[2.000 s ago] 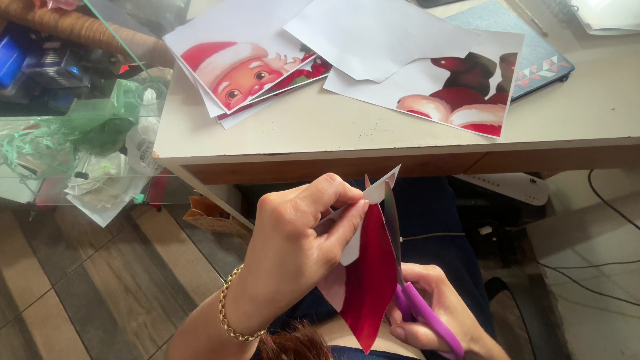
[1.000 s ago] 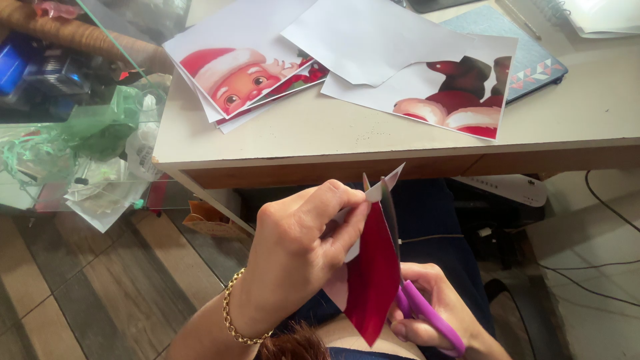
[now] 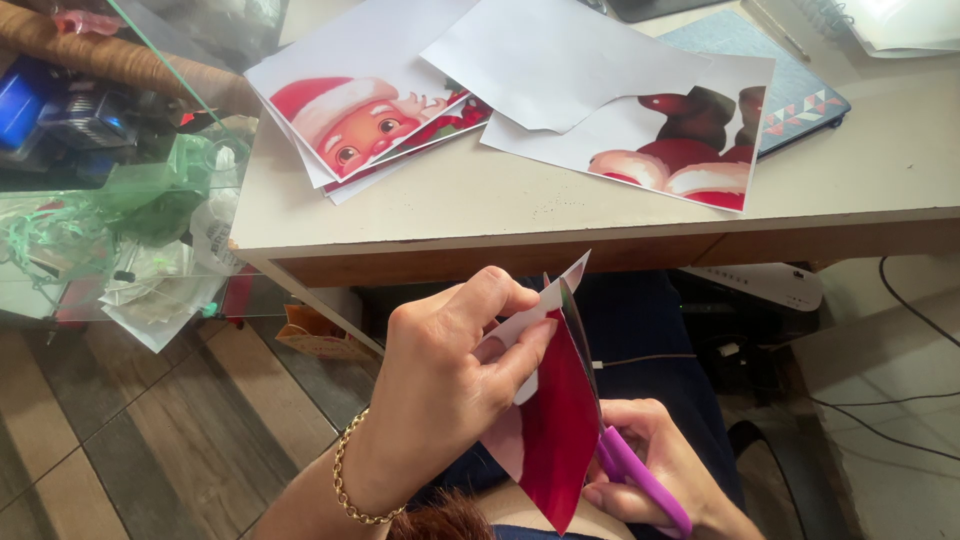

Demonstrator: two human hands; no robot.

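Observation:
My left hand [image 3: 465,360], with a gold chain bracelet at the wrist, pinches a folded or curled printed paper piece [image 3: 559,405], red and pale pink with a white back. My right hand [image 3: 660,465] is in the purple handles of a pair of scissors [image 3: 637,476]. The blades point up along the right edge of the paper, and their tips show near its upper end. On the white desk above lie a print of a Santa face [image 3: 360,124] and a print with dark boots and red cloth [image 3: 675,157], partly under a blank white sheet [image 3: 555,60].
The white desk's front edge [image 3: 600,234] runs just beyond my hands. A blue notebook [image 3: 802,105] and a spiral notebook [image 3: 877,30] lie at the back right. Left are a glass shelf with green plastic bags [image 3: 165,180]; below stands an orange paper bag [image 3: 319,334]. Cables [image 3: 885,435] hang at right.

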